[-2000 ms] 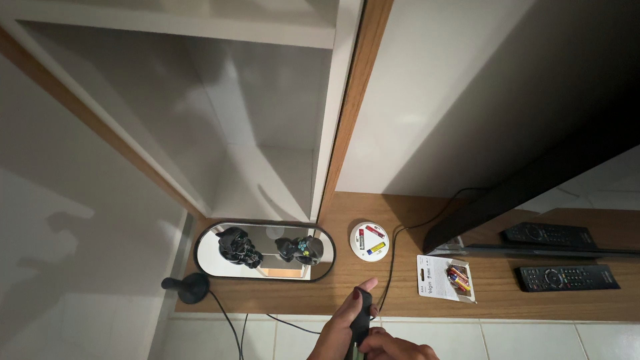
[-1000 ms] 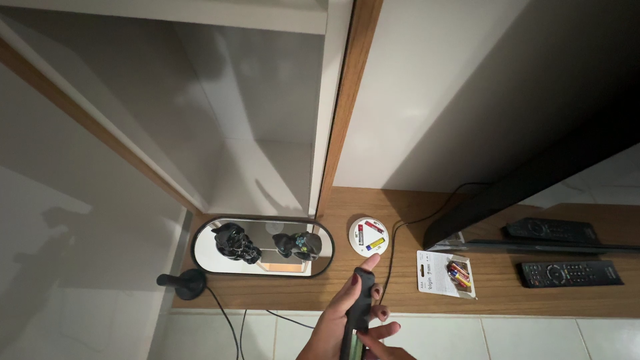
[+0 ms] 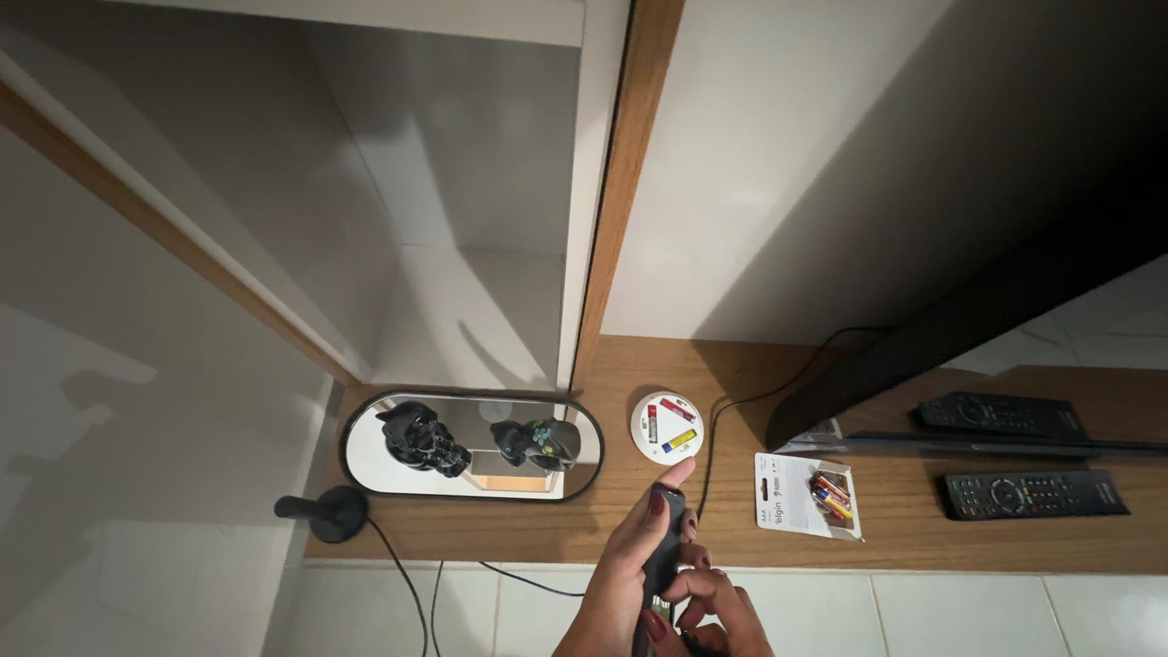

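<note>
My left hand (image 3: pixel 630 557) grips a slim black remote control (image 3: pixel 664 547) upright near the bottom of the view. My right hand (image 3: pixel 716 611) is at the remote's lower end, its fingers bent around a small dark part that is mostly hidden. Something pale shows on the remote's lower part between the hands. Just beyond the fingertips lies a round white device (image 3: pixel 667 428) with several batteries set in a triangle. To its right, a blister pack (image 3: pixel 808 495) with loose-looking AAA batteries (image 3: pixel 832 495) rests on the wooden shelf.
A larger black remote (image 3: pixel 1036 495) lies by the television (image 3: pixel 967 444). Two dark cat figurines (image 3: pixel 424 440) stand on an oval mirrored tray (image 3: pixel 365 474). A black antenna (image 3: pixel 338 515) is at the shelf's left end. Thin black cables (image 3: pixel 721 415) cross the shelf and hang over its edge.
My left hand has raised and tilted the remote, showing more of its length. My right hand's fingers have shifted around its lower end.
</note>
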